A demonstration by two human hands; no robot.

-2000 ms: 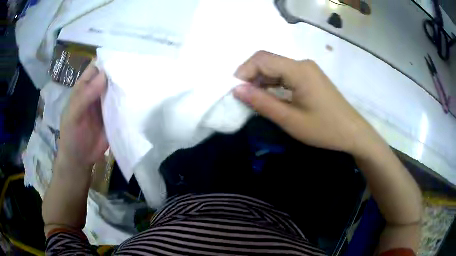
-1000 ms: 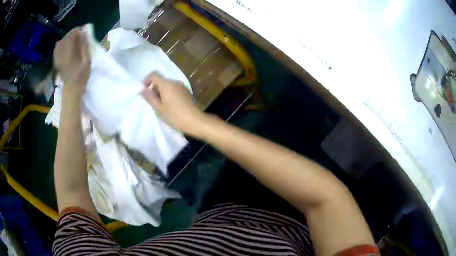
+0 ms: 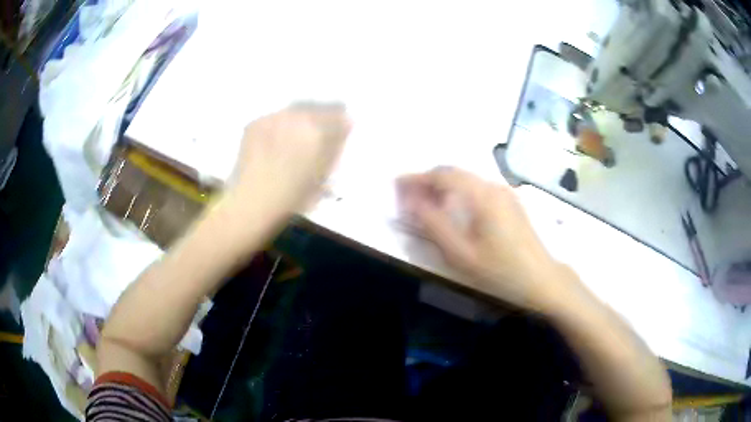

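Observation:
My left hand (image 3: 290, 157) is over the white table (image 3: 428, 74), left of centre, blurred, with its fingers curled. My right hand (image 3: 468, 221) is over the table's front edge, right of the left hand and apart from it, also blurred. White cloth could blend with the glossy white top, so I cannot tell if either hand holds any. White cut pieces (image 3: 107, 264) lie heaped below the table's left edge, partly behind my left forearm.
The sewing machine head (image 3: 667, 62) stands at upper right over its bed (image 3: 634, 194), with an orange-brown block (image 3: 590, 142) there. Black scissors (image 3: 702, 180), snips (image 3: 697, 251) and a pink-purple lump (image 3: 731, 284) lie at right. A white cloth bundle (image 3: 82, 115) hangs at upper left.
The view has swung back from the heap at left to the table and machine. Both hands have moved from the heap to the table; the white piece seen between them is no longer distinguishable.

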